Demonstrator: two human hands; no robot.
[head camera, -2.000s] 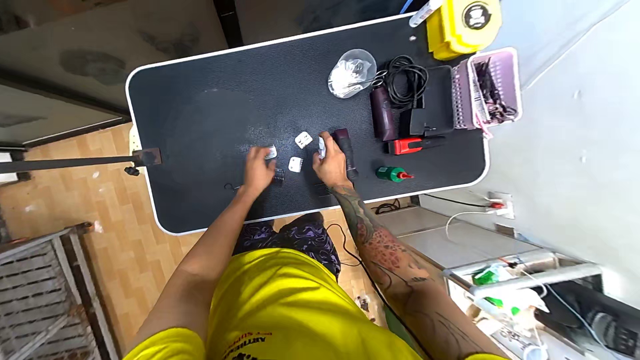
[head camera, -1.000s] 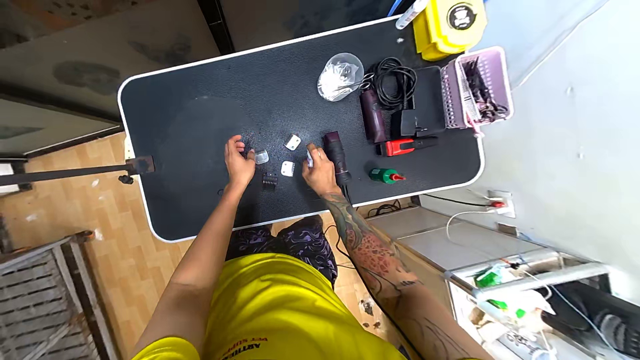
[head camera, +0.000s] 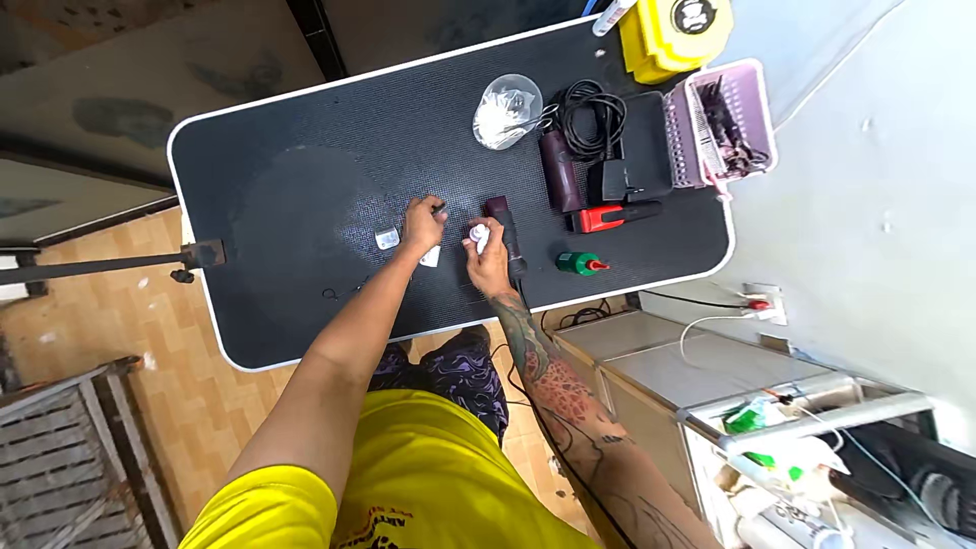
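My left hand (head camera: 424, 226) is over the middle of the black grooming table (head camera: 305, 191), closed on a small dark object (head camera: 438, 207). Under its wrist lies a small white plastic case (head camera: 431, 257), partly hidden; a clear-and-white case (head camera: 387, 239) lies just left of the hand. In my right hand (head camera: 488, 255) is a small white bottle (head camera: 479, 235) with its top toward the camera. Close beside that hand rests a dark purple corded clipper (head camera: 505, 236). Scissors (head camera: 343, 291) lie partly hidden by my left forearm.
To the right are a green bottle with red tip (head camera: 579, 264), a red-and-black tool (head camera: 610, 218), a second purple clipper (head camera: 560, 171), a coiled black cable (head camera: 591, 118), a clear bowl (head camera: 508, 110), a pink basket (head camera: 751, 122) and a yellow container (head camera: 671, 38). A metal arm (head camera: 114, 267) is clamped at left.
My left hand has moved right, from beside the clear-and-white case to over the small white cases, and now holds a small dark object. My right hand stays beside the clipper.
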